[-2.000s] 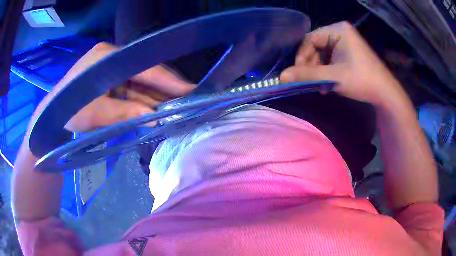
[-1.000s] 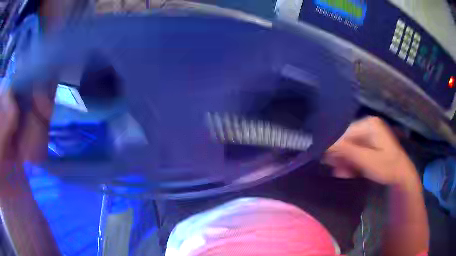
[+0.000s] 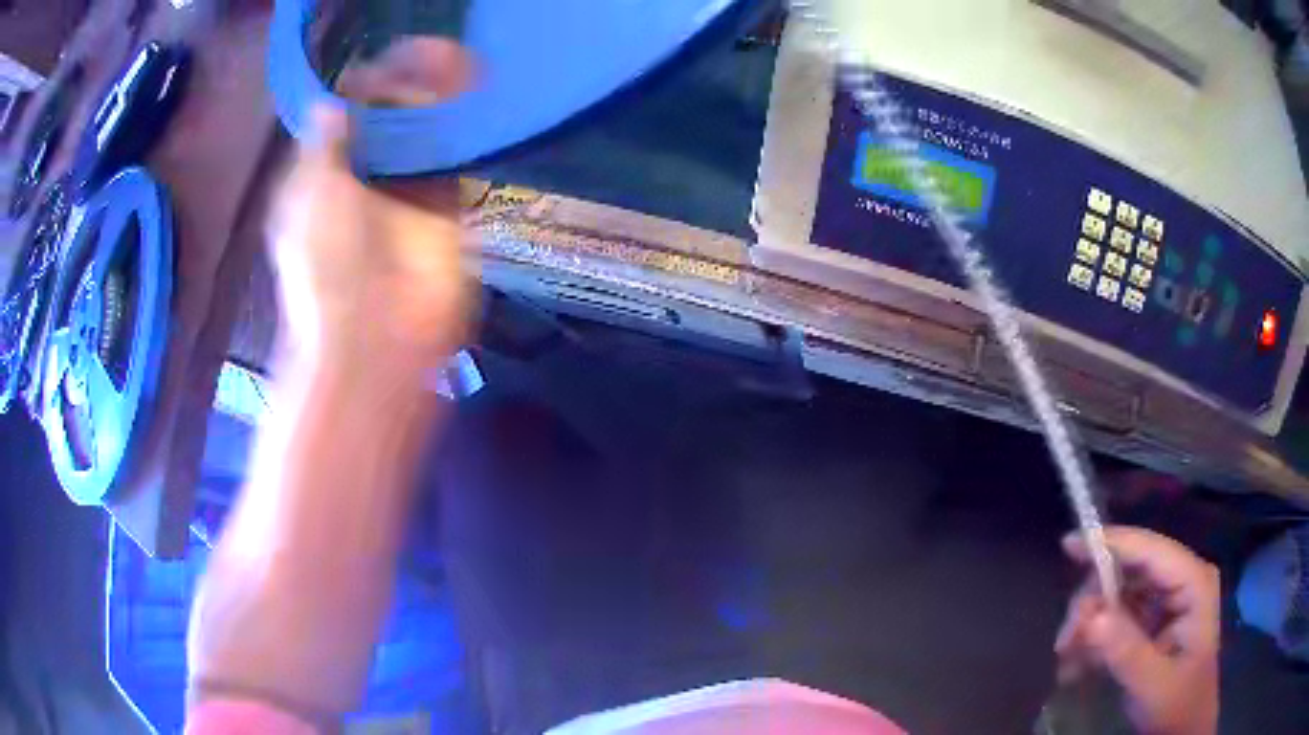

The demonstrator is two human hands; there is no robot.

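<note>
My left hand (image 3: pixel 381 237) grips a large blue reel (image 3: pixel 560 72) by its rim at the top of the view; the reel's upper part is cut off by the frame edge. Some fingers show through an opening in the reel. My right hand (image 3: pixel 1148 625), at the lower right, holds the end of a pale carrier tape (image 3: pixel 1022 359) between its fingers. The tape runs taut up and left, across the front of the cream parts counter (image 3: pixel 801 165), and leaves the view at the top.
The counter's dark blue panel has a lit display (image 3: pixel 922 184), a keypad (image 3: pixel 1117 247) and a glowing red switch (image 3: pixel 1268 329). A worn bench edge (image 3: pixel 617 244) runs below it. Another blue reel (image 3: pixel 151 244) stands at the left, above blue crates (image 3: pixel 158 618).
The reel has moved from over the lap up to the bench. My right hand has moved down and right from the reel, with a long length of tape now stretched out between them.
</note>
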